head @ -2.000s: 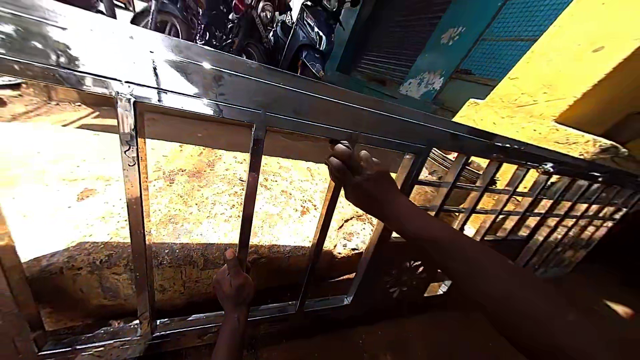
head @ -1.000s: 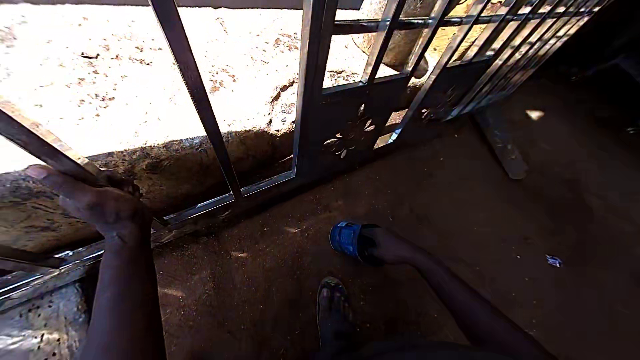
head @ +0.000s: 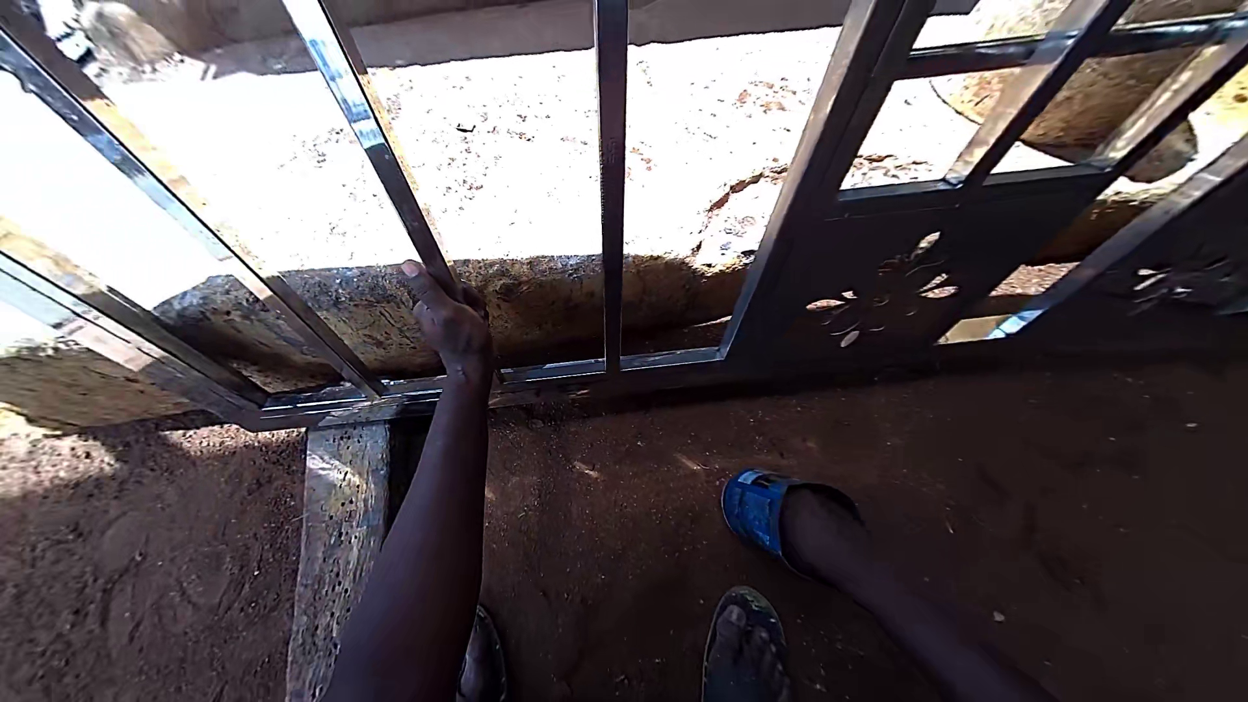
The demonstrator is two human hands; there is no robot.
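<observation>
My left hand (head: 453,322) is wrapped around a vertical bar (head: 375,136) of a metal gate, low down near the bottom rail (head: 556,370). The thumb lies against the bar's near side. To the right, my right hand (head: 819,531) is low over the dirt floor, apart from the gate, with a blue object (head: 756,507) at its fingers. The fingers are hidden by this object, and its exact kind is unclear. A dark panel (head: 877,283) with a cut-out flower pattern fills the gate's lower right part.
A worn plank or beam (head: 336,507) runs from under the gate's lower left toward me, beside my left forearm. My sandalled feet (head: 746,643) stand on the brown dirt floor (head: 604,546). Behind the bars is a rough ledge (head: 556,292) in bright sun.
Two seconds ago my right hand was at the gate's top rail; it is now low, with the blue object. My left hand remains at the gate bars. The view has tilted down.
</observation>
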